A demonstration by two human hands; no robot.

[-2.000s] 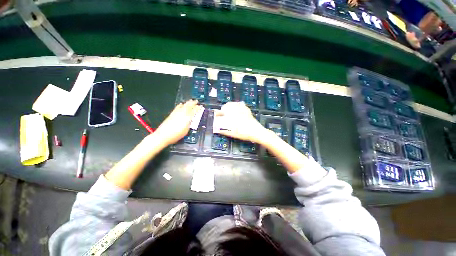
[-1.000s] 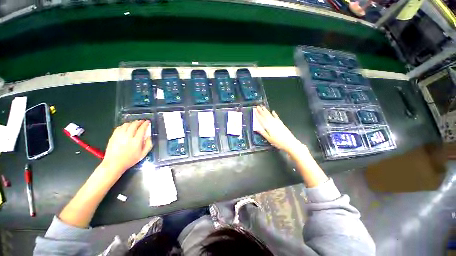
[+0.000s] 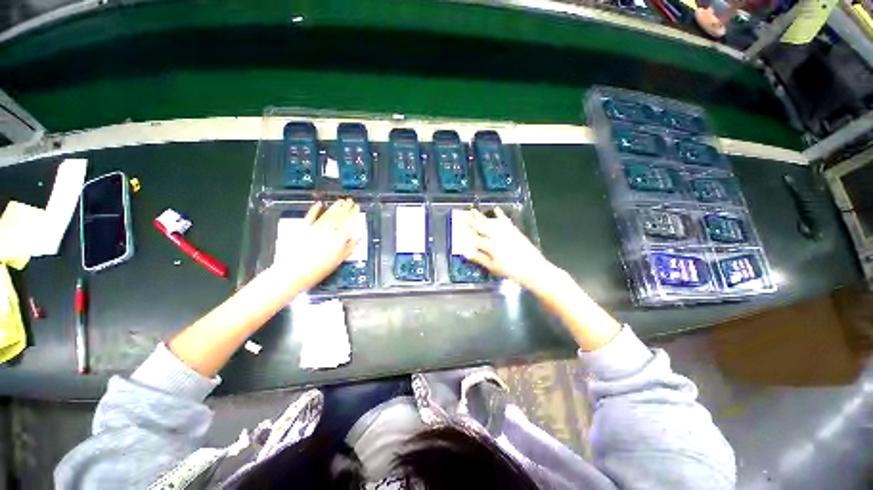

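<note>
A clear blister tray point(image 3: 257, 191) holds two rows of dark blue-teal keypad phones point(image 3: 404, 161). In the near row, white cards point(image 3: 411, 228) lie over the upper parts of several phones. My left hand point(image 3: 324, 239) lies over the left part of the near row, fingers on a white card; it hides parts of the phones. My right hand point(image 3: 493, 244) is over the near row's right end, fingertips at another card on a phone. I cannot tell whether either hand grips anything. A white paper slip point(image 3: 325, 335) lies in front of the tray.
Stacked blister trays point(image 3: 622, 230) with phones stand at right, one phone showing blue-purple. A black smartphone point(image 3: 105, 222), pen point(image 3: 81, 325), red marker point(image 3: 196, 254), paper sheets point(image 3: 63, 206) and yellow pad point(image 3: 10, 316) lie at left. A green belt point(image 3: 431, 67) runs behind a pale rail.
Cards now lie across the near row, where both hands were close together at first. Since one second ago, my left hand has moved right along the row and my right hand slightly left. The view has shifted.
</note>
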